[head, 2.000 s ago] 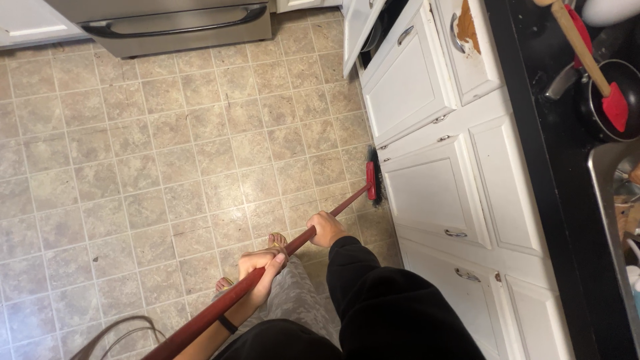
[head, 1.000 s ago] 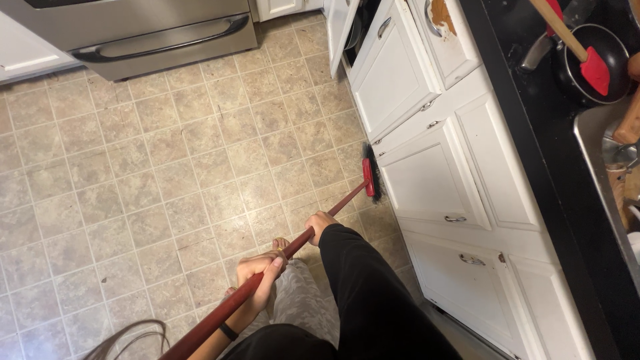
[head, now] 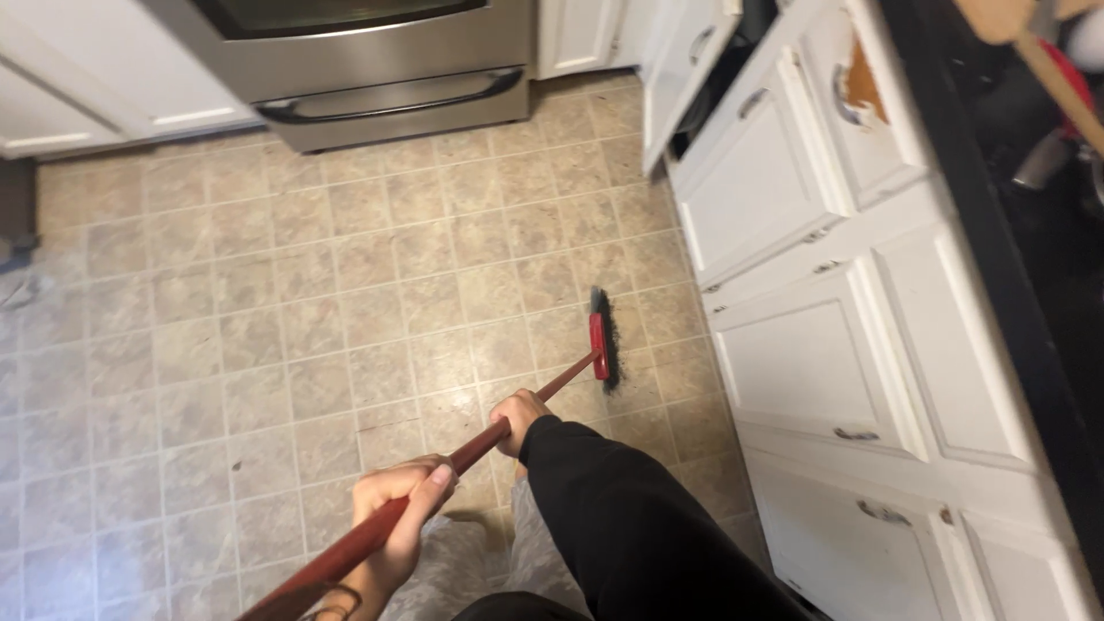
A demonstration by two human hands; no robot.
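Observation:
A push-style broom head (head: 599,347), red with dark bristles, rests on the tiled floor (head: 362,302) a little left of the white base cabinets. Its long red handle (head: 354,542) runs down and left toward me. My right hand (head: 520,420), in a black sleeve, grips the handle lower down, nearer the broom head. My left hand (head: 404,509) is closed round the handle higher up, thumb on top. The handle's upper end leaves the view at the bottom left.
Ahead stands a stainless steel oven with its lower drawer (head: 414,112). White cabinets (head: 802,362) line the right side, and one cabinet door (head: 690,65) hangs open at the upper right. Above them runs a black countertop (head: 1018,285) with utensils. A small dark speck (head: 236,466) lies on the floor.
The broom head has moved left, away from the cabinet fronts it was beside. Both hands keep their hold on the handle. The view has shifted toward the oven.

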